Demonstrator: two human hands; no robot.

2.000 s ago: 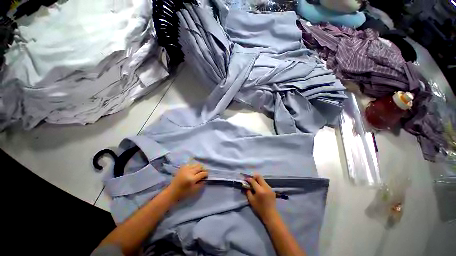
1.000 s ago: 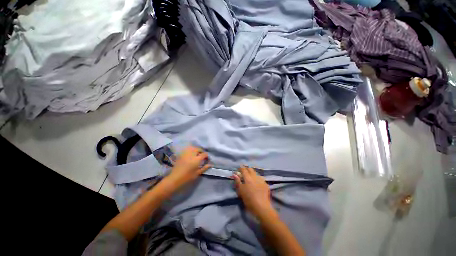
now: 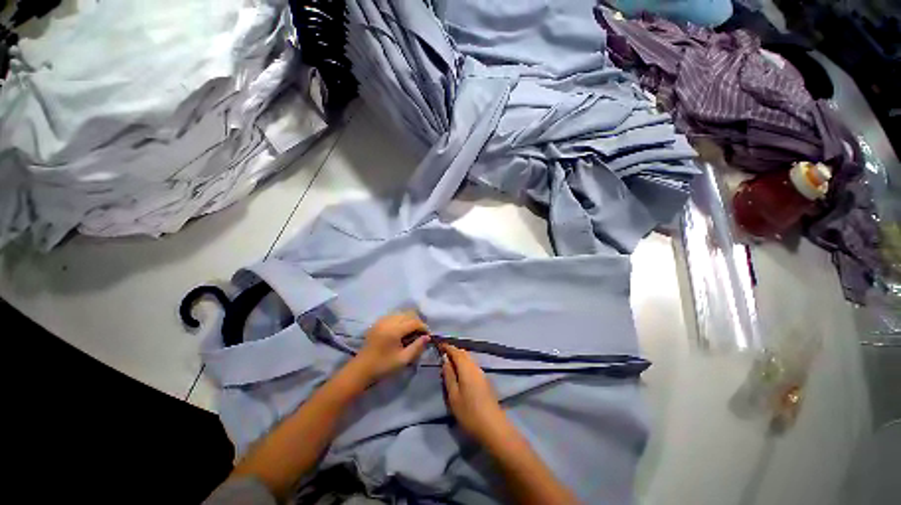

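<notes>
A light blue-grey shirt [image 3: 533, 296] lies spread on the white table with its collar [image 3: 267, 353] at the left. A black hanger [image 3: 205, 308] shows its hook left of the collar. My left hand [image 3: 393, 345] pinches the button placket [image 3: 553, 357] near its middle. My right hand [image 3: 464, 385] pinches the placket edge just right of it, fingertips almost touching. The placket to the right stands slightly open, showing a dark gap. Buttons are too small to make out. No tool shows in my right hand.
White shirts [image 3: 128, 108] are piled at left, beside black hanger hooks [image 3: 324, 49]. Blue-grey shirts [image 3: 583, 128] are stacked at top centre. Striped purple shirts [image 3: 741, 94], a red bottle [image 3: 776, 202], clear plastic strips [image 3: 719, 266] and a small clear bag [image 3: 785, 395] lie right.
My right hand has moved left along the placket to my left hand, which has shifted slightly right. The dark tool seen earlier under my right hand no longer shows. The view has shifted slightly.
</notes>
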